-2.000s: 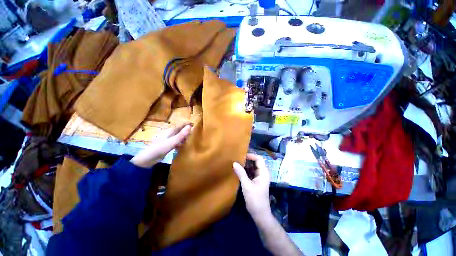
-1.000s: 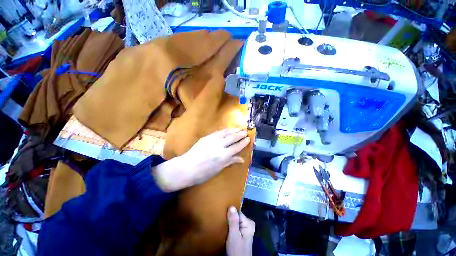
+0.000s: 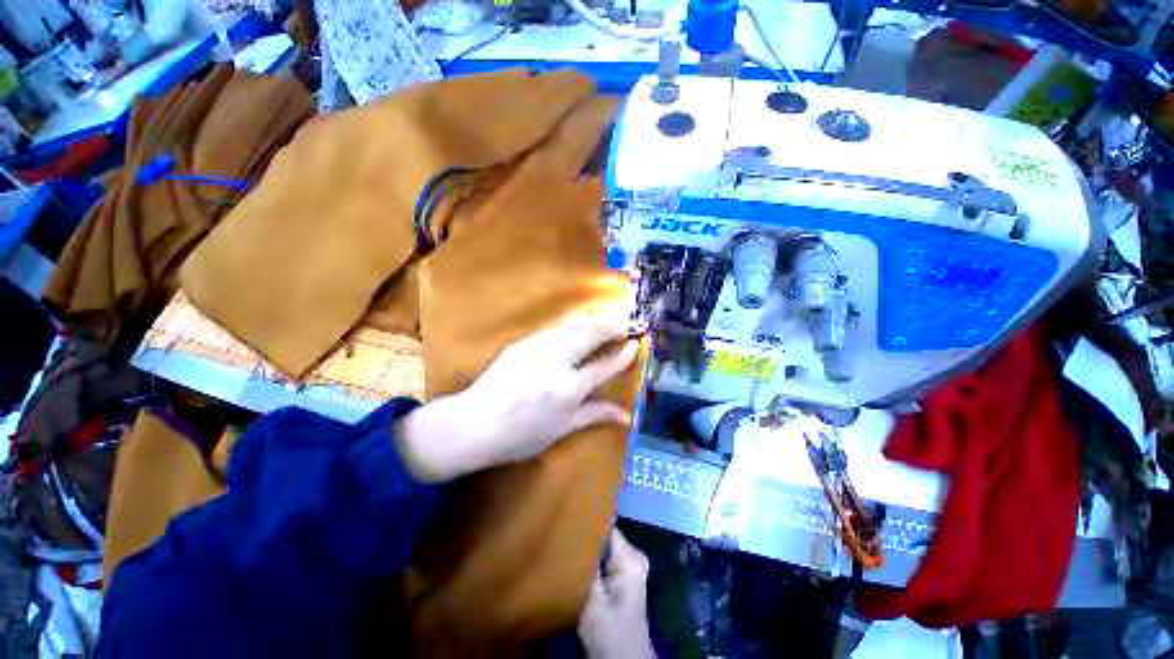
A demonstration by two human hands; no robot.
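A brown fabric panel (image 3: pixel 515 277) lies over the left part of the machine table and hangs down towards my lap. Its right edge runs up to the lit needle area of the white and blue overlock machine (image 3: pixel 837 219). My left hand (image 3: pixel 534 393) lies flat on the panel just below the needle area, fingertips near its right edge. My right hand (image 3: pixel 618 599) holds the panel's right edge lower down, partly cut off by the picture's bottom. More brown cut pieces (image 3: pixel 303 219) lie on the table behind and to the left.
Orange-handled snips (image 3: pixel 850 515) lie on the table right of the needle area. A red cloth (image 3: pixel 998 476) hangs at the right end. A brown bundle with a blue tie (image 3: pixel 167 193) is at the left. Pale patterned cloth (image 3: pixel 373 52) hangs behind the table.
My left hand has come onto the panel beside the needle area, and my right hand has moved down along its edge. Over the last second the panel has slid slightly up along the machine.
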